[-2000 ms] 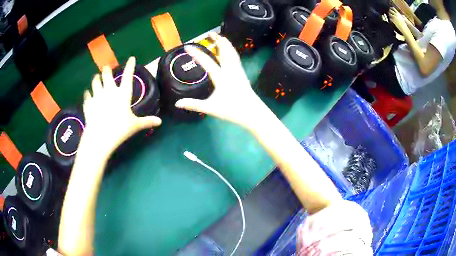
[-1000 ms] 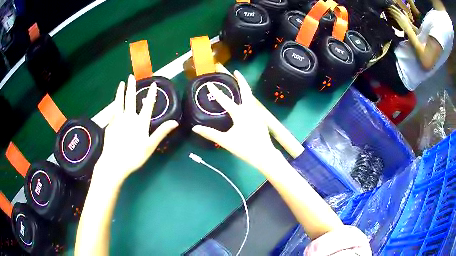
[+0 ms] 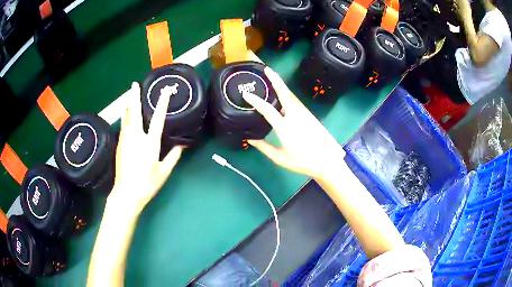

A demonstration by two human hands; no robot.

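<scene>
Two black speakers with upright orange straps stand side by side, a left one [image 3: 182, 120] and a right one [image 3: 230, 120]. Both top rings look whitish. My left hand [image 3: 140, 151] is spread at the near left side of the left speaker, one fingertip on its logo. My right hand [image 3: 297, 132] is spread along the right speaker's right side, one fingertip on its logo, thumb low at its front. A white cable [image 3: 264, 196] lies loose, its plug [image 3: 220, 160] near the speakers. An amber mallet head [image 3: 252, 40] is partly hidden behind the right speaker; its handle is mostly covered.
Several speakers stand at left, including one [image 3: 84, 148], and several at upper right, including one [image 3: 332, 64]. A darker green belt [image 3: 112, 42] runs behind a white strip. A blue crate [image 3: 435, 132] and lattice crate [image 3: 477, 224] are at right. A person [image 3: 485, 53] is at upper right.
The view has shifted. The right speaker sits nearer the cable plug than two seconds ago. Each hand now has a fingertip on a logo. The left speaker's ring has changed from pinkish to whitish.
</scene>
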